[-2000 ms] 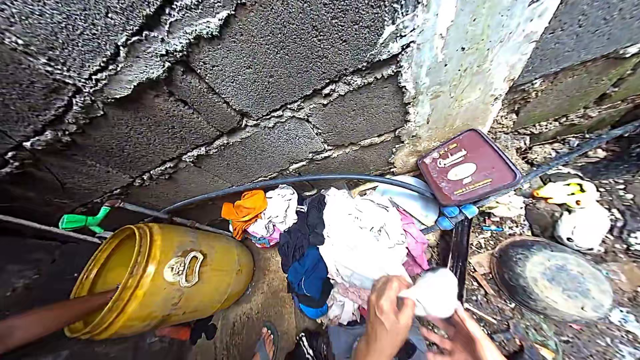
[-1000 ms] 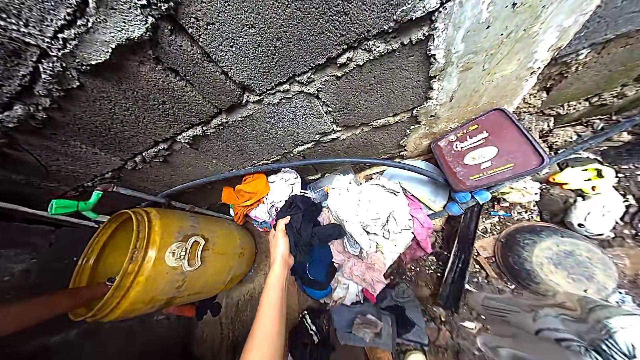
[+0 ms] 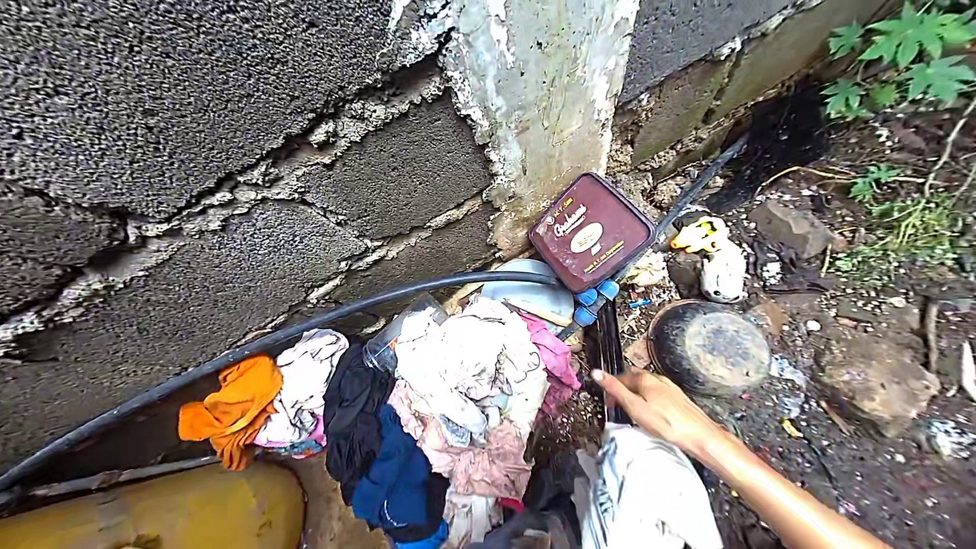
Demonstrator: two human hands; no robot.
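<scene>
My right hand (image 3: 648, 400) reaches in from the lower right, palm down with the thumb pointing left. A white cloth (image 3: 652, 492) hangs directly beneath it, apparently gripped by the fingers, which are mostly hidden. My left hand is out of view. To the left lies a pile of clothes: white garments (image 3: 469, 358) on top, pale pink cloth (image 3: 488, 457) below them, a bright pink cloth (image 3: 555, 358) at their right. Black cloth (image 3: 354, 412) and dark blue cloth (image 3: 393, 473) lie left of these, then a white garment (image 3: 309, 374) and an orange cloth (image 3: 236, 408).
A rough block wall (image 3: 396, 168) runs behind, with a black hose (image 3: 366, 301) along its foot. A maroon plastic lid (image 3: 591, 232) leans near blue pipe fittings (image 3: 595, 301). An upturned blackened pan (image 3: 713, 347) and stones (image 3: 877, 377) lie right. A yellow drum (image 3: 168, 507) is lower left.
The view has swung right. A second ago my left hand was at the black cloth; it is now out of view. Another person's arm at the drum no longer shows. My right hand has come into view.
</scene>
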